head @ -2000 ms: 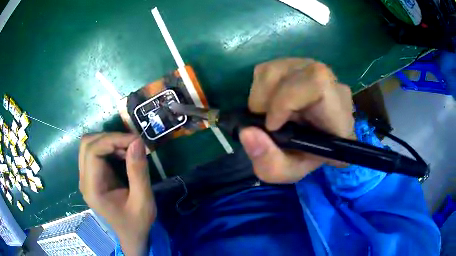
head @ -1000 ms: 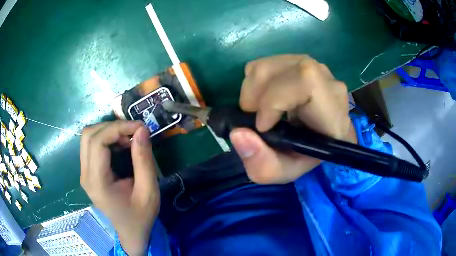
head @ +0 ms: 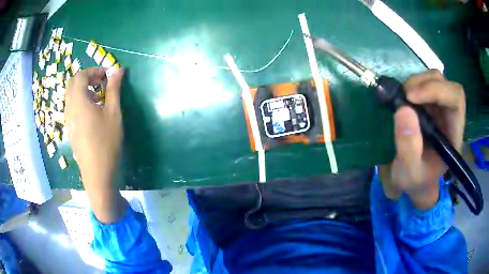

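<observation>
My right hand [head: 431, 126] holds the black soldering iron [head: 394, 93], its metal tip pointing up-left, above and right of the fixture and apart from the case. The orange-brown fixture [head: 329, 128] lies on the green bench. The square watch-like case [head: 285, 114] sits in its dark centre, with bright rim and exposed circuit board. Two pale strips [head: 320, 91] cross the fixture. My left hand [head: 91, 123] is at the pile of small white-and-yellow battery cells [head: 51, 80]. Cells show at and beyond its fingertips; whether one is gripped is unclear.
Thin solder wire [head: 145, 54] runs from the pile across the green bench [head: 187, 139] and ends curved above the fixture. A white tray [head: 21, 134] stands at the far left. A long white piece [head: 410, 32] lies at the upper right. Blue sleeves border the bench's near edge.
My left hand has left the case and solder wire and moved left to the cells. The iron has lifted off the case and moved right and up. The view has shifted.
</observation>
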